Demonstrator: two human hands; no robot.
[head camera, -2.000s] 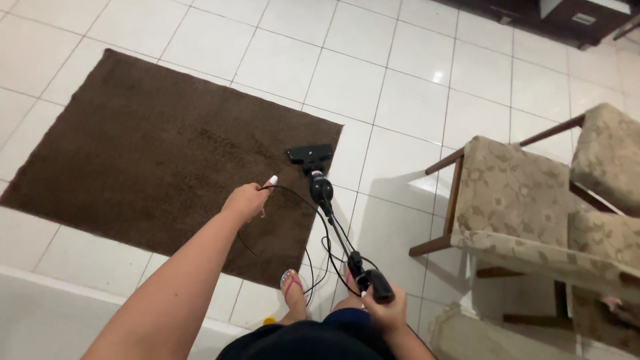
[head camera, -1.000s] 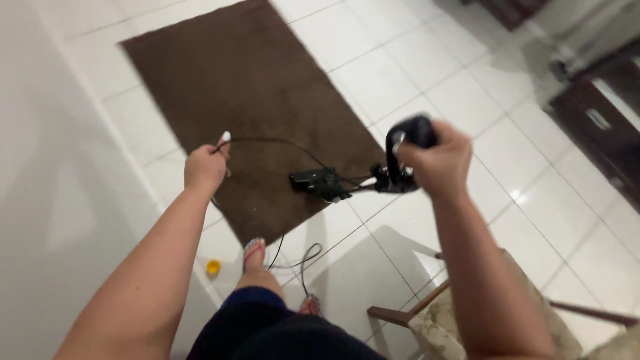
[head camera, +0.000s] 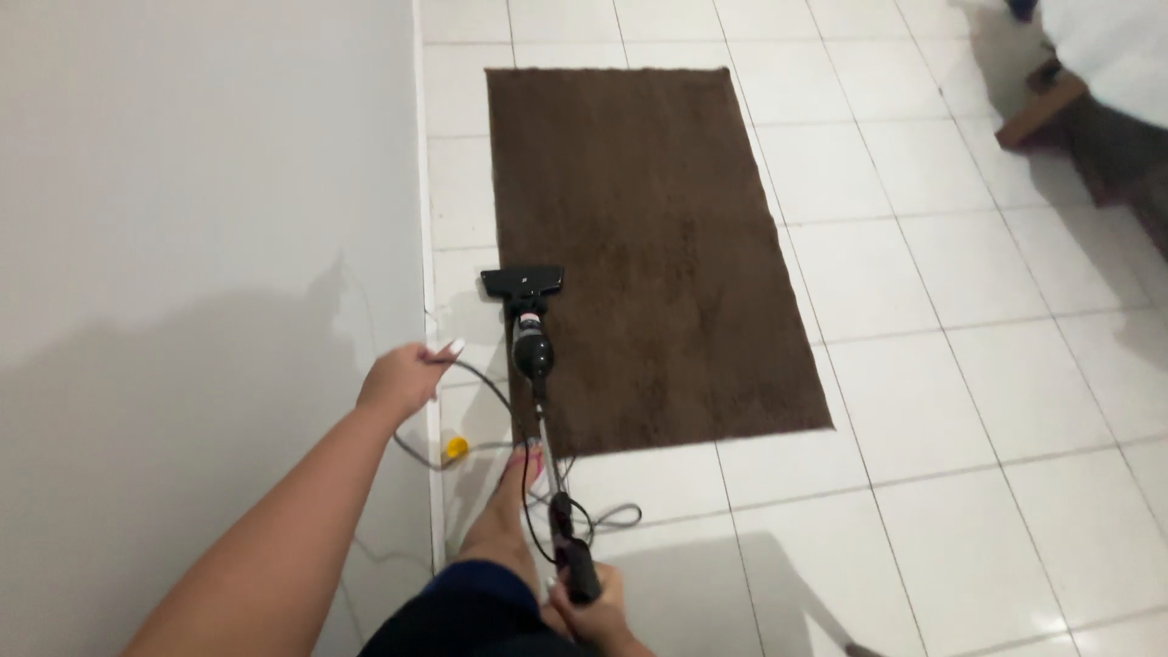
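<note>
My right hand (head camera: 593, 607) grips the black handle of a stick vacuum cleaner (head camera: 534, 354) at the bottom centre. Its thin tube runs forward to a wide black floor head (head camera: 522, 281), which lies across the left edge of a brown rug (head camera: 639, 237), partly over the white tiles. My left hand (head camera: 406, 379), out to the left by the wall, holds the black power cord (head camera: 488, 379) between its fingers. The cord loops down past the tube to the floor, where a loop of it lies (head camera: 625, 516).
A pale wall (head camera: 210, 182) with a white baseboard rises close on my left. A small yellow object (head camera: 456, 447) lies beside it near my sandalled foot (head camera: 520, 465). Wooden furniture (head camera: 1040, 114) with a white cover stands at the upper right. White tiles (head camera: 958, 392) surround the rug.
The view has turned strongly. My right hand, raised with the vacuum's handle one second ago, is now low near my body. The floor head has moved to the rug's wall-side edge.
</note>
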